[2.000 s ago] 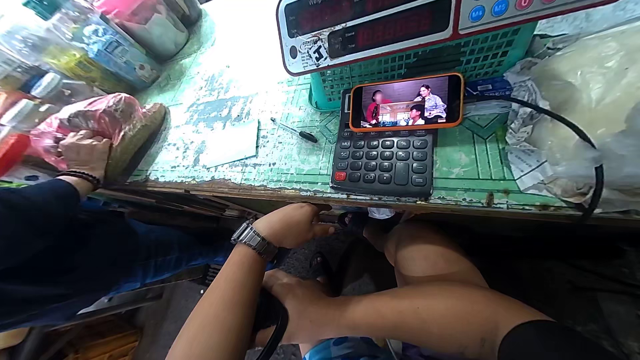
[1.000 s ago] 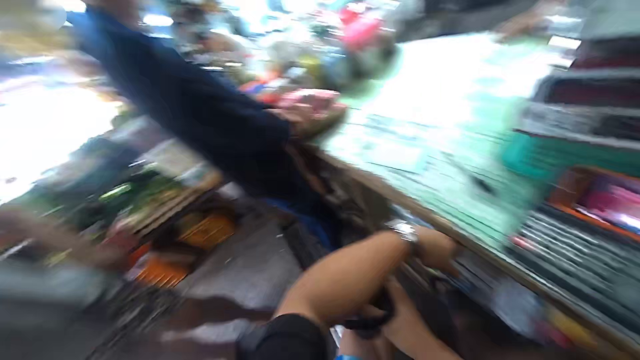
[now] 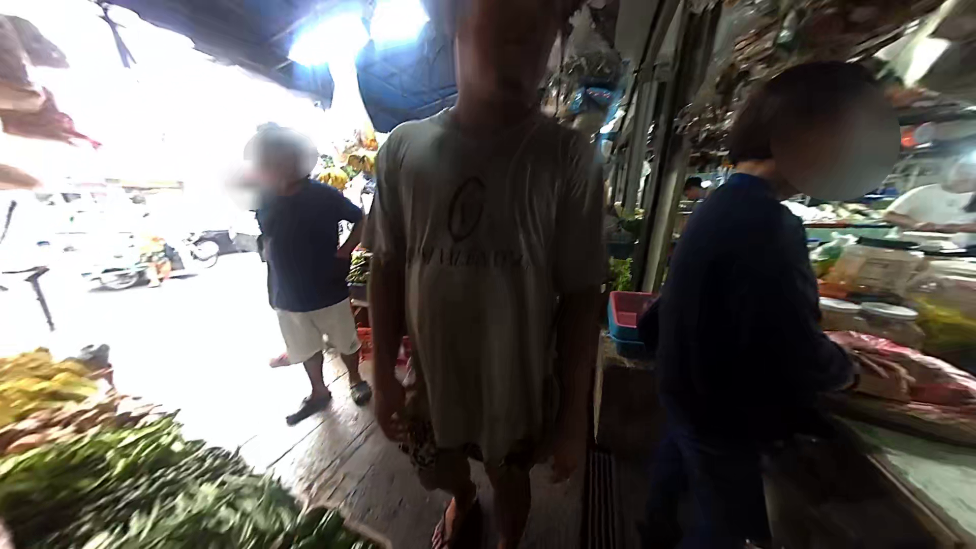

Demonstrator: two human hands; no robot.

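Note:
Neither my left hand nor my right hand shows in the head view now, so what they hold or touch is hidden. A person in a grey T-shirt (image 3: 488, 305) stands in the middle, facing me. On the right, another person in a dark blue top (image 3: 736, 305) leans over the green counter (image 3: 907, 465), with an arm reaching to a pinkish plastic bag (image 3: 915, 374). Farther back on the left, a third person in a dark shirt and pale shorts (image 3: 309, 252) stands on the paved floor.
Leafy green vegetables (image 3: 160, 480) fill the lower left, beside yellow produce (image 3: 42, 381). Red and blue plastic tubs (image 3: 629, 324) stand behind the middle person. Plastic jars (image 3: 888, 320) line the right counter. Motorcycles (image 3: 126, 271) are parked outside.
The view has swung left and up, away from the counter. My forearms, the calculator and the phone, seen two seconds ago, are out of view. The person in grey now appears close in front.

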